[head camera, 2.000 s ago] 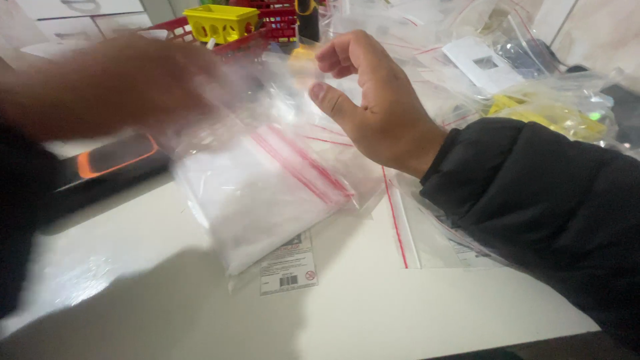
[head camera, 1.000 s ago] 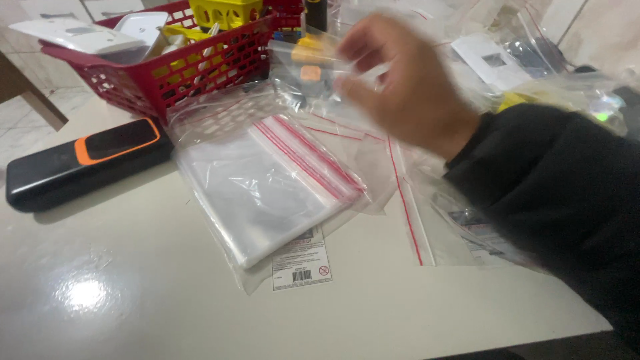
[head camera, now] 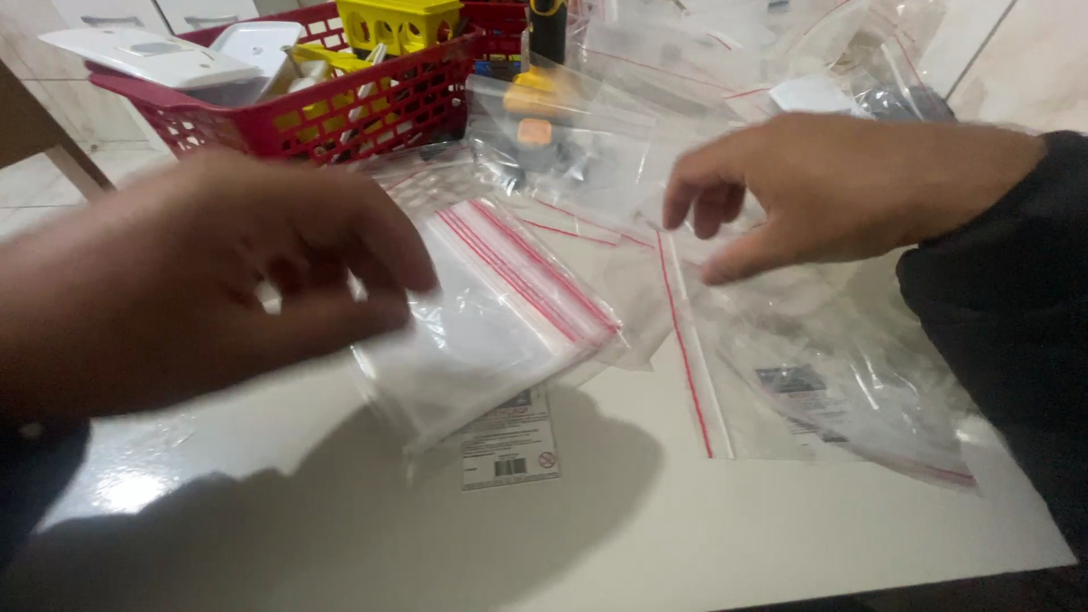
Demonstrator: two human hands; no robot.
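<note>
A stack of clear zip bags with red seal strips (head camera: 484, 331) lies on the white table (head camera: 544, 544), with a printed label (head camera: 510, 450) partly under its lower edge. My left hand (head camera: 255, 263), blurred, is over the left side of the stack; its fingers are curled and whether they touch the bags cannot be told. My right hand (head camera: 799, 191) hovers above loose clear bags (head camera: 765, 340) on the right, thumb and fingers apart, nothing between them.
A red plastic basket (head camera: 314, 119) at the back left holds white plates (head camera: 161, 64) and a yellow plastic box (head camera: 399, 25). Beside it, a yellow and black tool (head camera: 540, 93) stands behind a clear bag. More bags cover the back right.
My left hand, out of view one second ago, is back at the left, where the black case with an orange band was seen. My right hand remains raised over the bags.
</note>
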